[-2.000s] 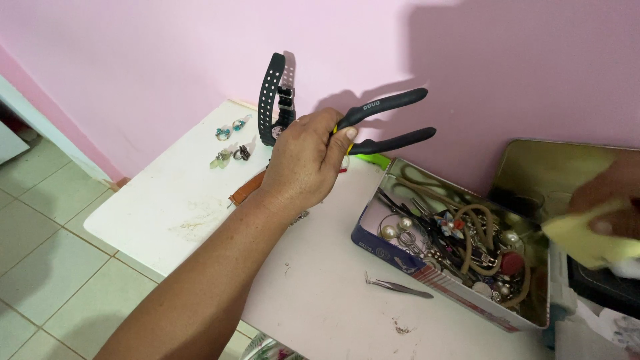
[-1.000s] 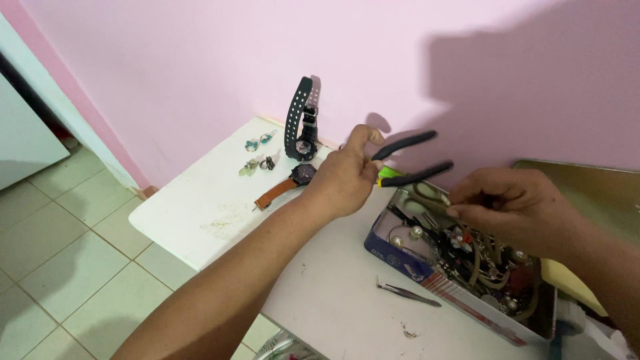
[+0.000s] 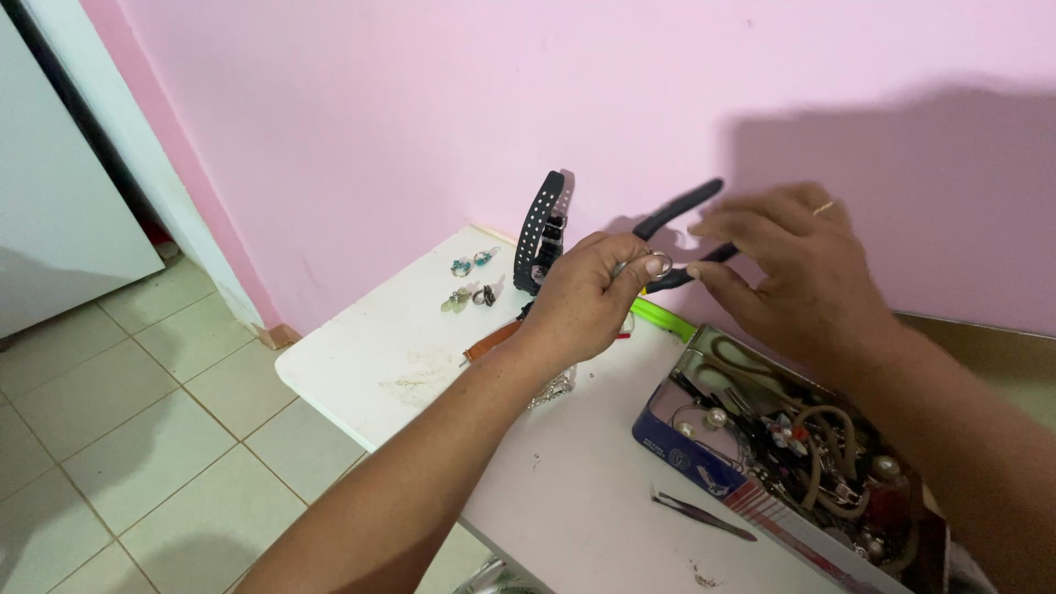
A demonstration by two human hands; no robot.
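Note:
My left hand is over the white table and pinches a silver ring between thumb and fingers. Black-handled pliers are also in or behind that hand, their jaws hidden. Just right of the handles is my right hand, blurred, thumb and fingers apart, wearing a gold-coloured ring; nothing shows in its grasp. Beneath it lies an open tin box of jewellery, cords and pearl-like beads. Behind my left hand, a black perforated watch strap stands upright.
On the white table lie blue earrings, a pale green piece, a dark ring, an orange-brown strap, a silver chain, tweezers and a bright green object. A pink wall borders the back.
My right hand, two seconds ago at the right edge by a yellow cloth, has come left over the tin to the pliers' handles. A ring now shows at my left thumb.

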